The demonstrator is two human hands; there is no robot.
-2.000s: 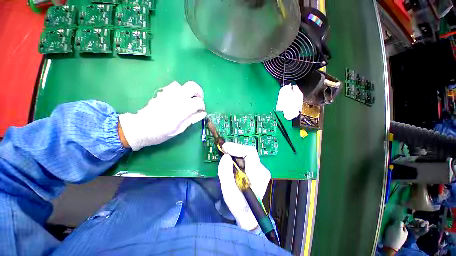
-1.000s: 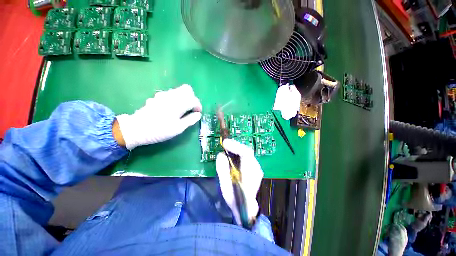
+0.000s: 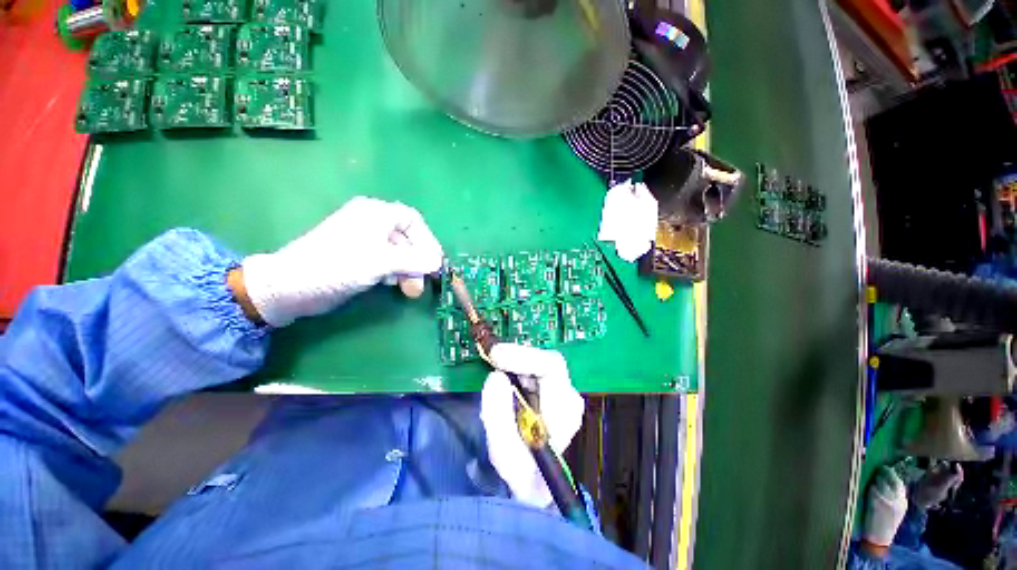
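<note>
A green PCB panel (image 3: pixel 533 301) of small joined boards lies on the green mat in front of me. My right hand (image 3: pixel 531 418), in a white glove, holds a soldering iron (image 3: pixel 535 434) like a pen. Its brownish tip is over the upper left board of the panel. My left hand (image 3: pixel 346 262), also gloved, is at the panel's left edge with thumb and fingers pinched together. Solder wire between its fingers is too thin to make out.
Other PCB panels (image 3: pixel 195 78) lie at the mat's upper left. Clear hood (image 3: pixel 507 61), fan (image 3: pixel 625 120), iron stand (image 3: pixel 697 184), white crumpled piece (image 3: pixel 629 220) and tweezers (image 3: pixel 621 290) lie beyond and right. A panel (image 3: pixel 791 205) is on the conveyor (image 3: pixel 769 367). Another person's gloved hand (image 3: pixel 887 507) shows lower right.
The iron tip has moved from a blurred position above the panel back down to its upper left board. My left fingers have shifted slightly down. The whole view has shifted a little.
</note>
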